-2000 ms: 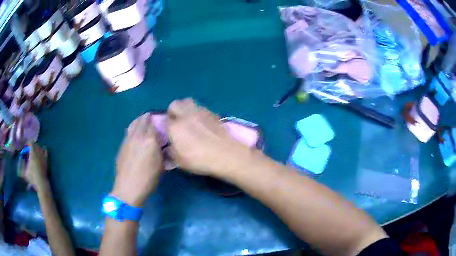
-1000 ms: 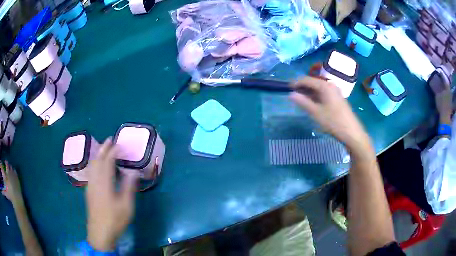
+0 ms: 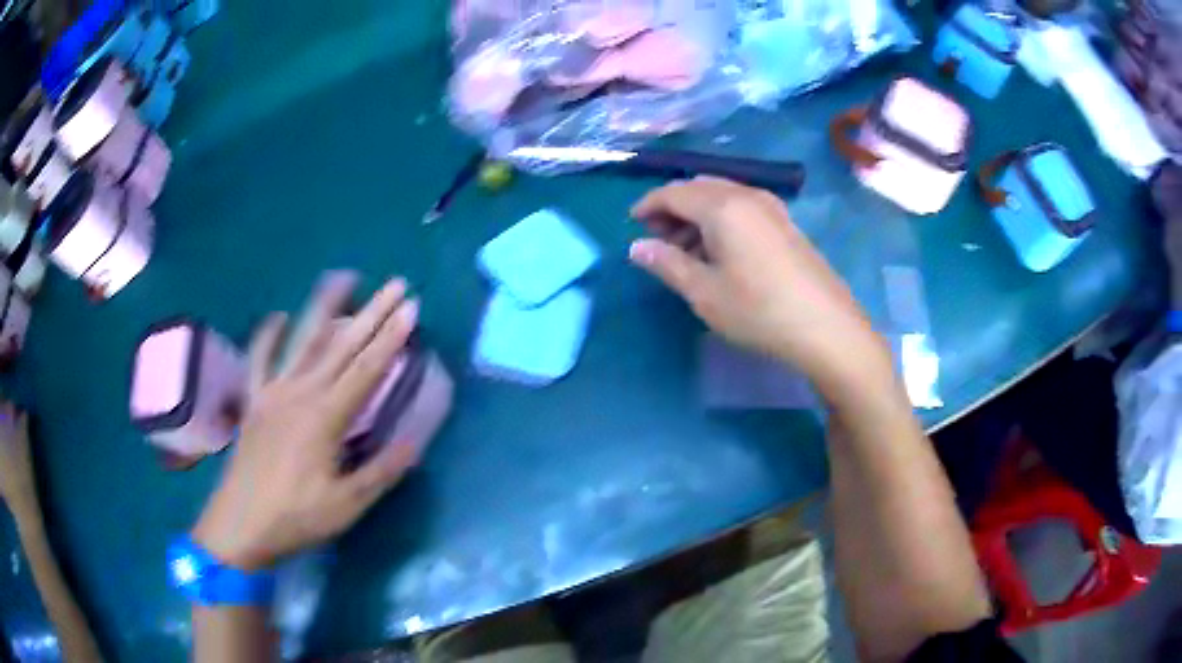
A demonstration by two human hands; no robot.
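Observation:
My left hand (image 3: 311, 434) lies over a pink speaker unit (image 3: 421, 404), its fingers spread across the dark-rimmed face; whether it grips the unit is hidden. Another pink speaker unit (image 3: 188, 389) stands just left of it, its pink cover facing up. My right hand (image 3: 752, 266) is raised above the bench, thumb and fingertips apart, with nothing visible in it. Two light blue square covers (image 3: 534, 333) lie overlapping between my hands. The strip sheet (image 3: 758, 376) lies partly under my right forearm, blurred.
Plastic bags of covers (image 3: 583, 65) lie at the back. A black-handled tool (image 3: 726, 168) and a small yellow-green-ended tool (image 3: 495, 174) lie before them. Pink (image 3: 915, 145) and blue (image 3: 1045, 207) units stand right, stacked units (image 3: 97, 240) left. A person's arm (image 3: 29, 518) shows far left. A red stool (image 3: 1056, 550) stands lower right.
My right hand has moved left, away from the black-handled tool's end. My left hand has moved up onto the right-hand pink unit, which now looks tilted. The view has shifted slightly.

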